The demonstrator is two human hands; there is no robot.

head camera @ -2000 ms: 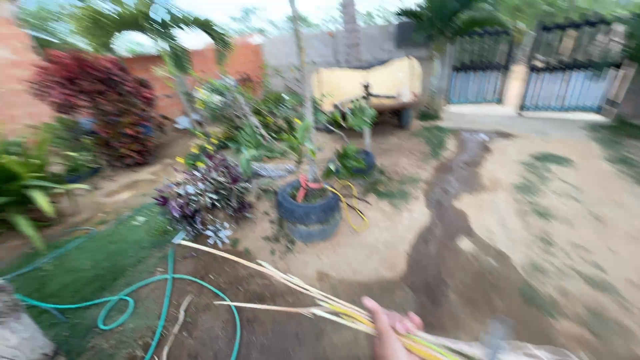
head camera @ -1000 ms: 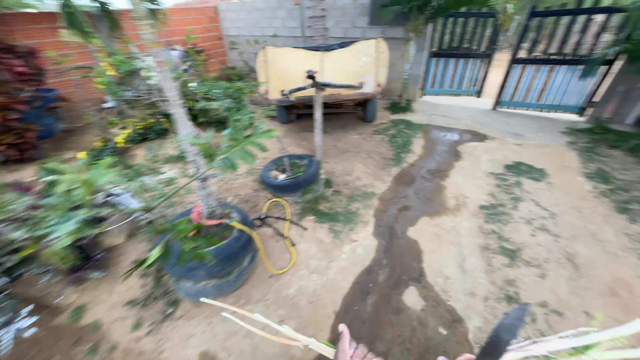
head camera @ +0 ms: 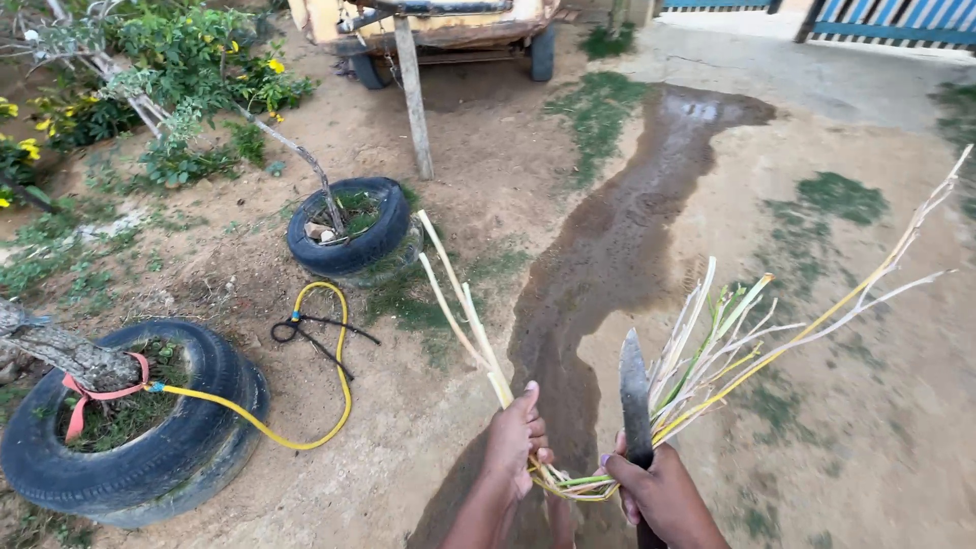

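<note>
My left hand (head camera: 515, 438) grips the thick cut ends of a bundle of thin stripped branches (head camera: 479, 335), which point up and to the left. The bundle bends in a low curve between my hands. On the right, my right hand (head camera: 648, 480) is closed around the branches together with a knife (head camera: 635, 389), its long dark blade pointing upward. Thin twig ends (head camera: 808, 339), whitish, green and yellow, fan out up and to the right beyond the blade.
Two tyre planters stand at left, a near one (head camera: 191, 450) and a farther one (head camera: 381, 236). A yellow rope (head camera: 339, 374) runs from a trunk over the ground. A wet streak (head camera: 602, 244) crosses the dirt. Behind are a wheeled tank trailer (head camera: 457, 34) and blue gates (head camera: 900, 27).
The view has swung down and to the right. Both hands, partly cut off a second ago, now show fully, with the branches bent between them and the knife blade upright.
</note>
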